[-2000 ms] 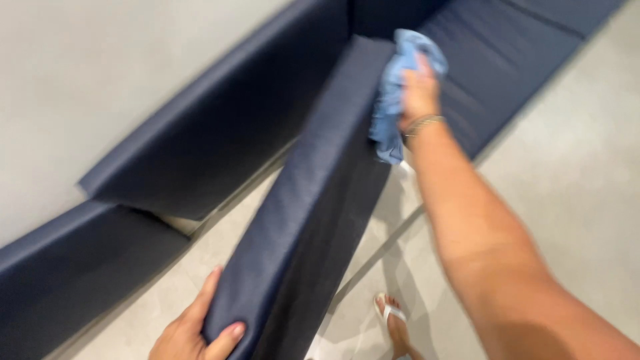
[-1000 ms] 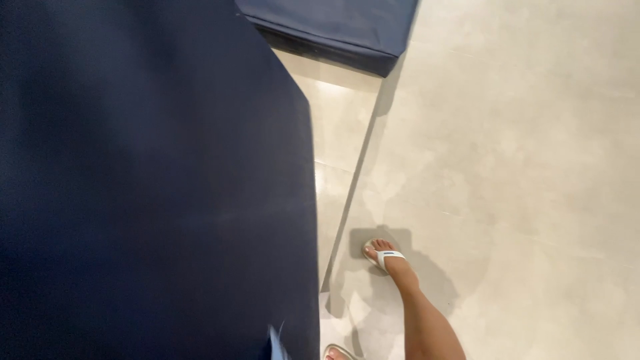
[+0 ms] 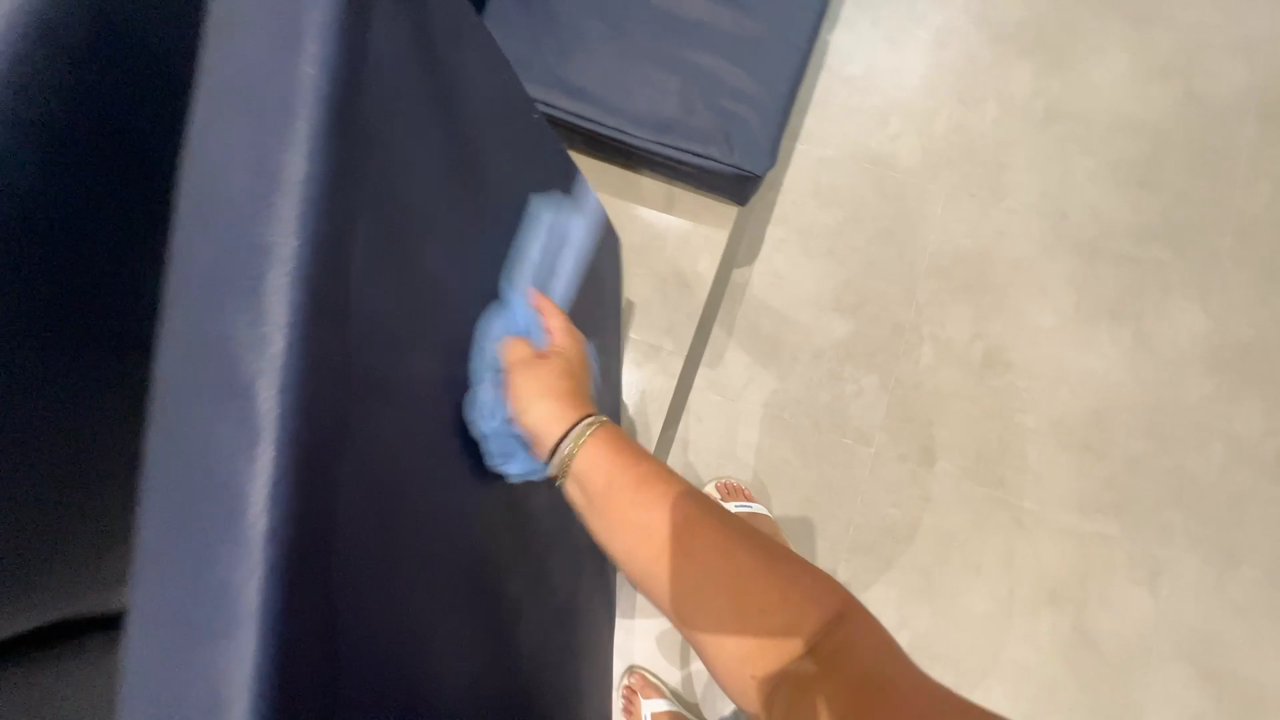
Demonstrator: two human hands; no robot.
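Observation:
My right hand (image 3: 548,385), with bands around its wrist, is shut on a blue cloth (image 3: 495,400). The cloth lies against the broad side of a dark blue upholstered panel (image 3: 420,560), near that panel's right edge; part of it sticks up above my fingers and is blurred. The panel's lighter, shiny top edge (image 3: 225,400) runs down the left part of the view. My left hand is out of the frame.
Past the panel, a dark blue padded seat (image 3: 660,80) ends in a corner at the top. Grey floor (image 3: 1020,300) with a darker strip (image 3: 700,350) lies to the right. My sandalled feet (image 3: 740,497) stand beside the panel.
My left hand, on the panel's near end two seconds ago, has left the view. My right hand, out of view one second ago, is back with the cloth, now on the panel's broad side.

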